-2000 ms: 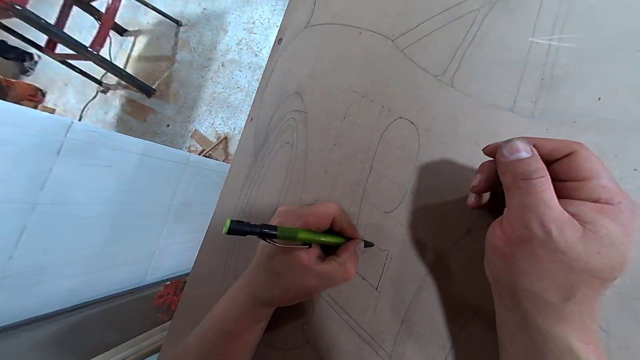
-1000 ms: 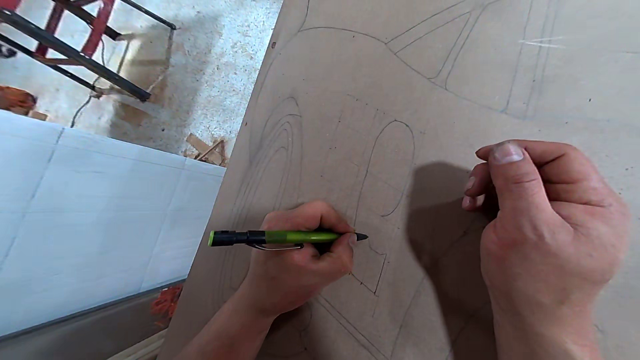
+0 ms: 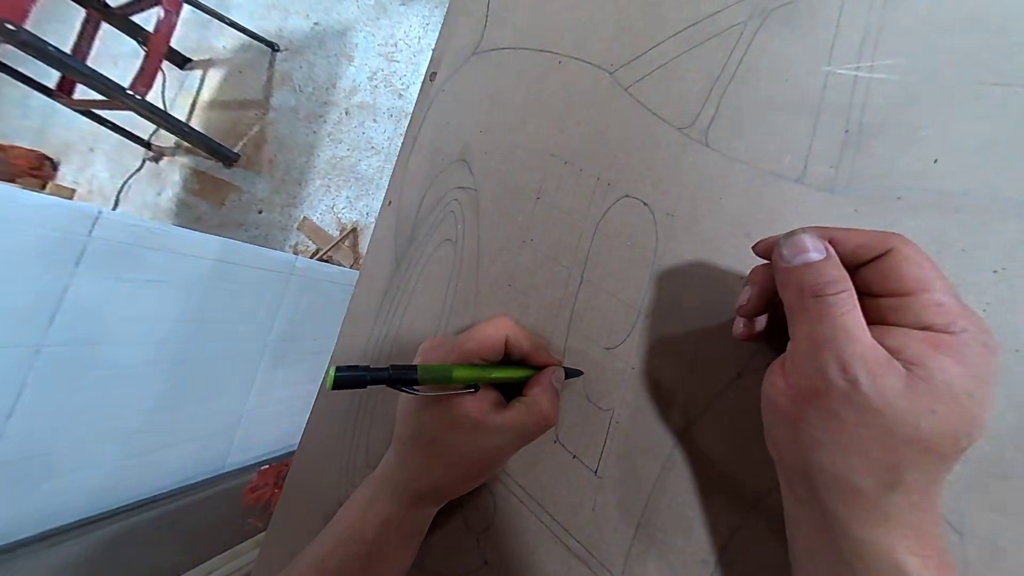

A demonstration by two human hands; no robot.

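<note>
My left hand (image 3: 480, 408) grips a green and black mechanical pencil (image 3: 480, 374), its dark tip pointing right at the brown board (image 3: 544, 104). The tip is beside a pencil-drawn shape, between a rounded loop above and an angular corner below. Whether the tip touches the board cannot be told. My right hand (image 3: 872, 352) is at the right, over the board, fingers curled in and thumb against the index finger. Nothing shows in it, and it casts a shadow on the board. Curved and straight pencil lines cover much of the board.
A white panel (image 3: 160, 344) with faint lines lies left of the board. Beyond it are a speckled floor (image 3: 344, 104), a red and black metal frame (image 3: 120, 80), a cable and wood scraps (image 3: 332, 242). An orange-red object (image 3: 266, 488) is at the lower left.
Between the first frame and the second, the pencil tip moved slightly left and up; a short wavy line now shows near the angular corner. My right hand has stayed nearly still.
</note>
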